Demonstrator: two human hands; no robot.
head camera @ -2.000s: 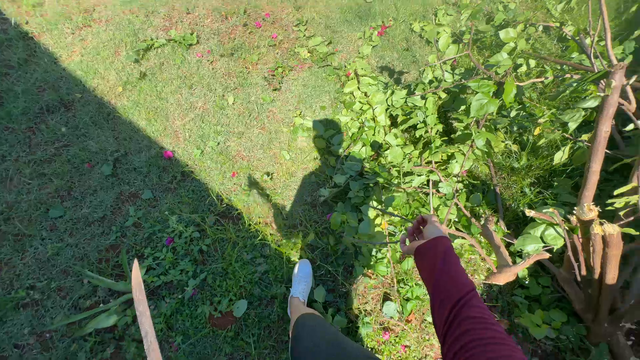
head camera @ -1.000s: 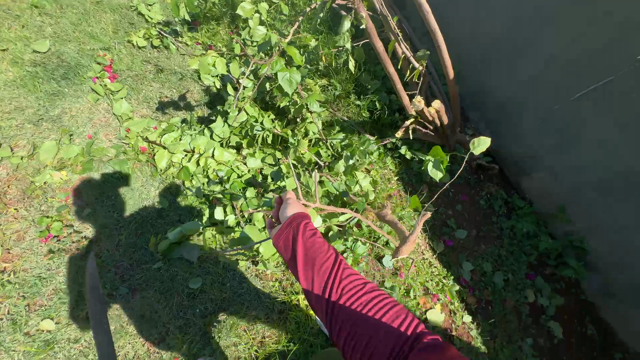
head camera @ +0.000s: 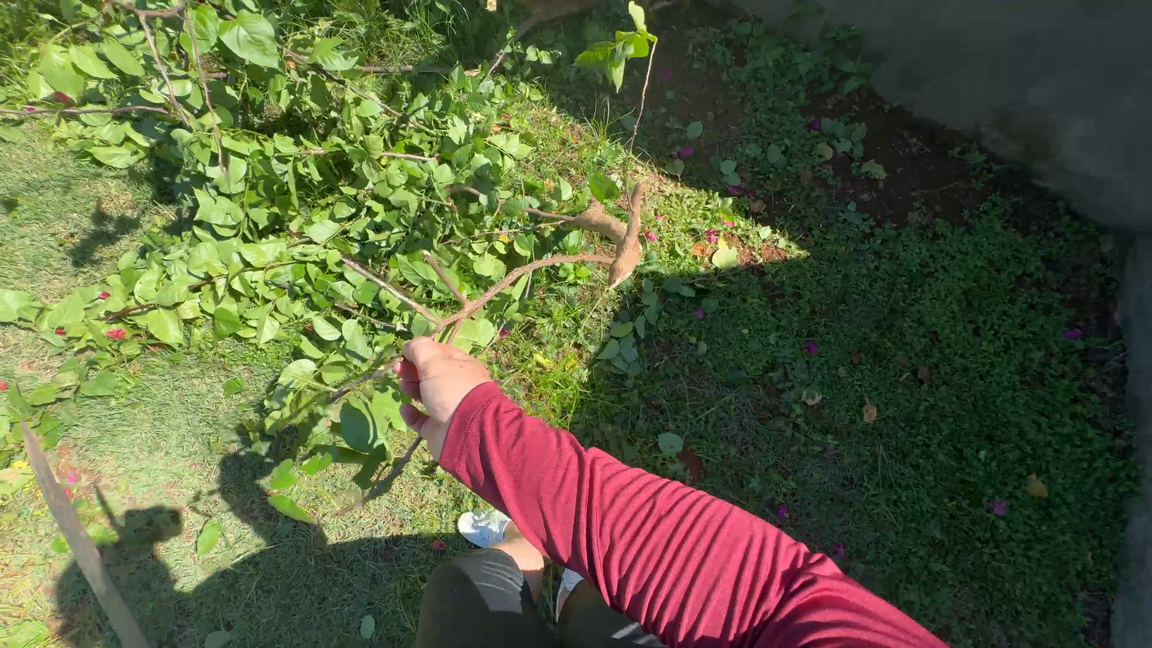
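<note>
My right hand, in a maroon sleeve, grips a thin forked branch whose thick, cut knobby end points away to the upper right. Green leaves hang from the branch below and left of the hand. Beyond the hand lies a heap of cut leafy branches on the grass. At the lower left edge a long flat blade, worn or brownish, enters the view. The left hand is out of view, so what holds the blade is hidden.
A grey wall stands at the upper right, with dark soil along its foot. Low ground cover in shade spreads on the right, dotted with pink petals. My white shoe is on the grass, beside my shadow.
The view has swung right and down, away from the cut trunks seen earlier. My right hand still holds the branch. The blade stays at the lower left.
</note>
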